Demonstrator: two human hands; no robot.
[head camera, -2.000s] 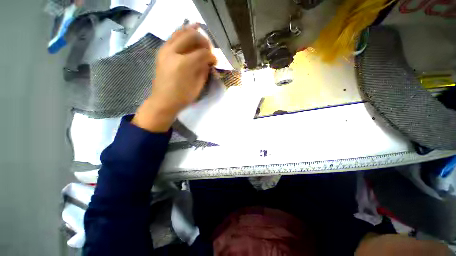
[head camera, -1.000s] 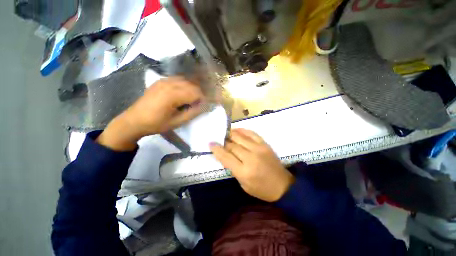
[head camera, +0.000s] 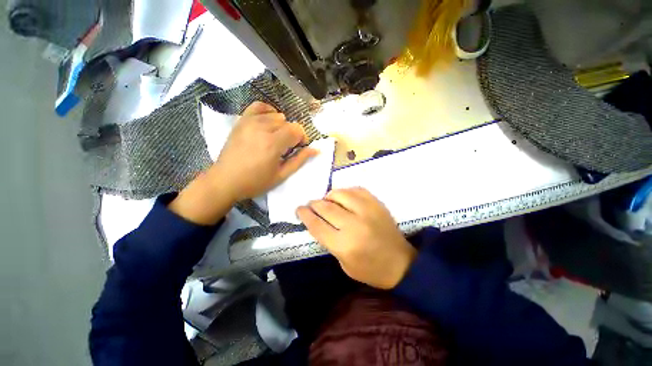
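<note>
My left hand (head camera: 261, 154) pinches the upper part of a white fabric piece (head camera: 304, 179) just left of the machine's needle plate (head camera: 422, 107). My right hand (head camera: 357, 232) holds the lower edge of the same piece near the table's front edge. A grey ribbed panel (head camera: 161, 143) lies left of my left hand, and grey ribbed cloth (head camera: 282, 100) runs up to the lit needle area. The presser foot and needle are blurred by glare. How the white piece joins the grey cloth is hidden by my left hand.
The machine head (head camera: 286, 36) stands above my hands, with a yellow thread bundle (head camera: 435, 36). A curved grey piece (head camera: 550, 107) lies at right. A measuring tape (head camera: 493, 209) runs along the front edge. Cut pieces (head camera: 236, 314) are heaped below left.
My right hand has come in from the lower right and taken the white piece's lower edge. My left hand has moved down from beside the machine head. The view has shifted slightly.
</note>
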